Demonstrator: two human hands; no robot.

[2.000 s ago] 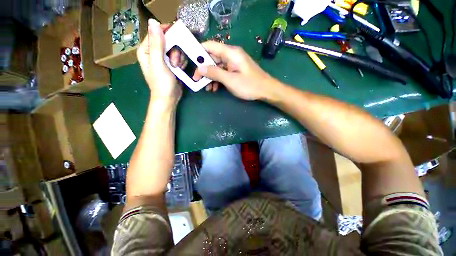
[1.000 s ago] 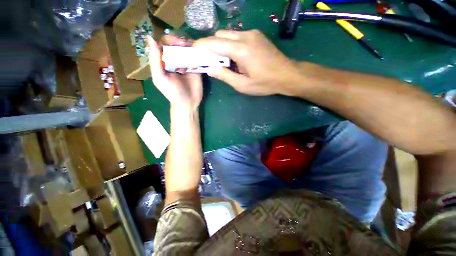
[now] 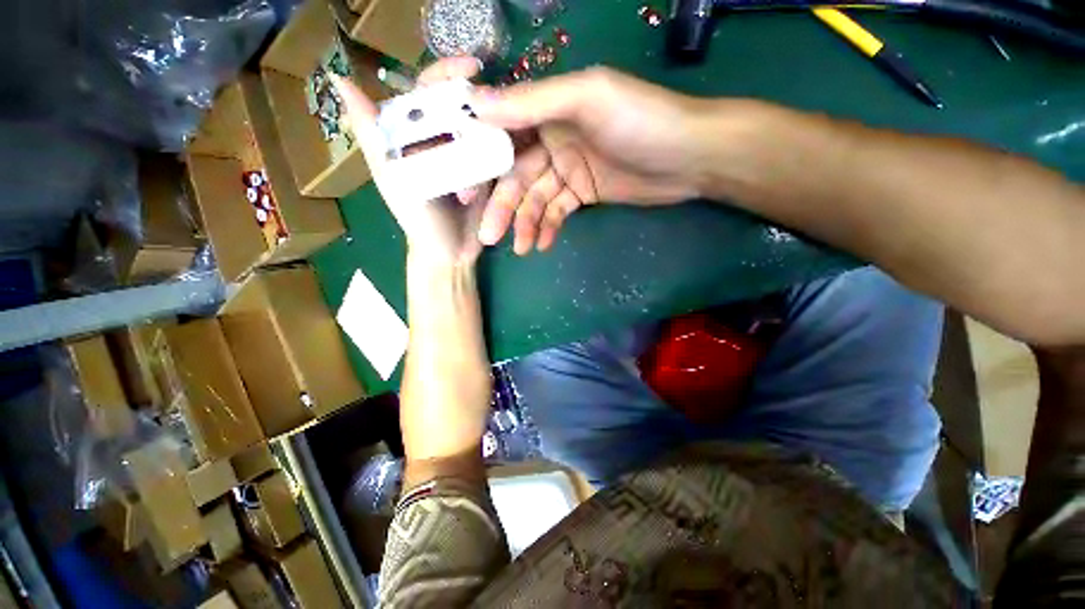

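A white plastic housing (image 3: 458,164) with a dark slot and a small dark round hole is held above the green mat, at the upper middle. My left hand (image 3: 411,196) is under and behind it, palm up, and holds it from the left. My right hand (image 3: 583,149) is at its right side, with the thumb on its upper edge and the other fingers spread below. The fingers behind the housing are partly hidden.
A tub of silvery parts (image 3: 465,29) and small copper-red parts (image 3: 541,56) lie beyond my hands. A hammer (image 3: 690,30) and yellow screwdriver (image 3: 875,50) are at upper right. Cartons (image 3: 292,339) stand at left, beside a white card (image 3: 374,325).
The view has shifted left. The housing was turned from its window face to edge-on, and now shows a face with a dark slot. My right fingers have spread below it.
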